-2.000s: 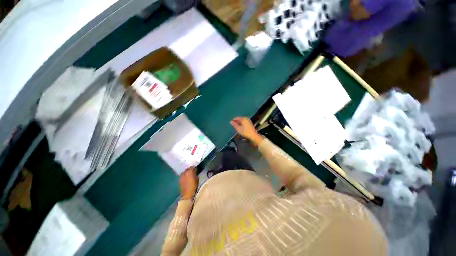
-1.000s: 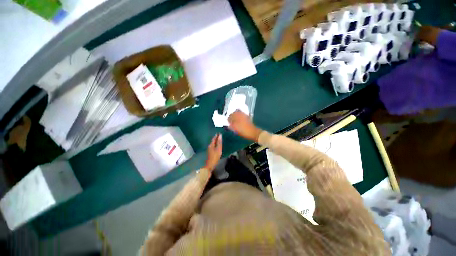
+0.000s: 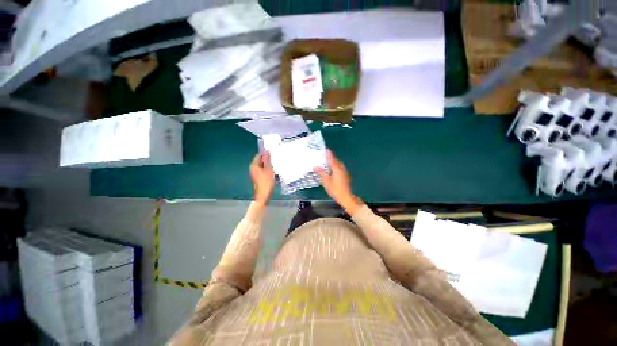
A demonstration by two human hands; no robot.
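A white bagged product (image 3: 298, 161) is between my two hands, over an open white retail carton (image 3: 281, 126) on the green bench. The carton's lid flap points away from me. My left hand (image 3: 262, 177) is at the left side of the carton and bag. My right hand (image 3: 336, 180) grips the right edge of the bagged product. The bag is blurred, and the card inside the carton is hidden under it.
A brown parts box (image 3: 340, 110) with a card pack and green items stands behind. Leaflets (image 3: 233, 61) lie back left, packed cartons (image 3: 122, 140) left. White products (image 3: 575, 162) stand right, carton blanks (image 3: 480, 263) lie front right. A carton stack (image 3: 78, 284) is on the floor.
The bagged product has moved from the bench right of the carton to over the carton, with both hands around it. The view has turned, and more floor shows at left.
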